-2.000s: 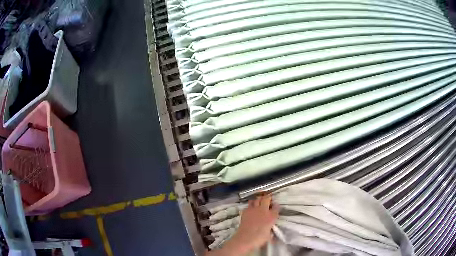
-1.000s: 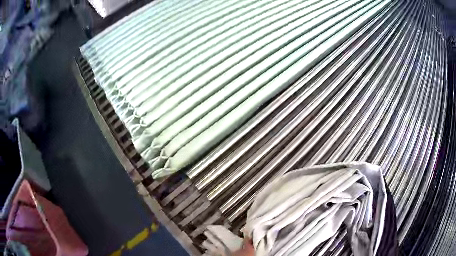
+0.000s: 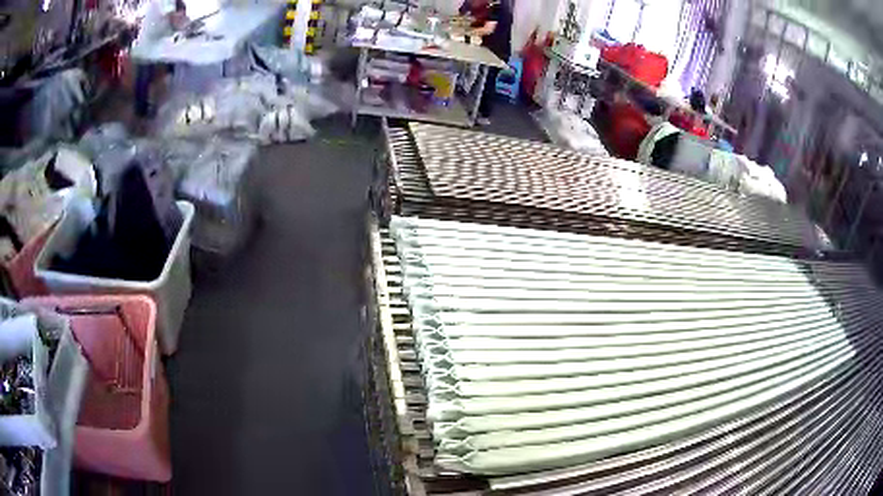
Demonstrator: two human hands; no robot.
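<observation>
Neither of my hands is in the picture. Pale green ridged fabric (image 3: 629,349) lies in long parallel folds over the metal rods in front of me. Its left ends are pinched into small pleats along the rack's slatted edge. Bare metal rods (image 3: 755,465) show below it, at the bottom right. The rack's left frame (image 3: 387,358) runs from front to back. The cream fabric is not in view.
A second rod rack (image 3: 581,184) stands behind. To the left are a pink crate (image 3: 116,387), a white crate holding dark cloth (image 3: 174,281), and bagged goods (image 3: 208,174) along the dark floor (image 3: 281,320). A person (image 3: 494,29) stands by a worktable (image 3: 426,48) at the back.
The view has lifted and swung to show the room and the back rack. The hand and the bunched cream fabric have left the picture. The green fabric still lies on the rods.
</observation>
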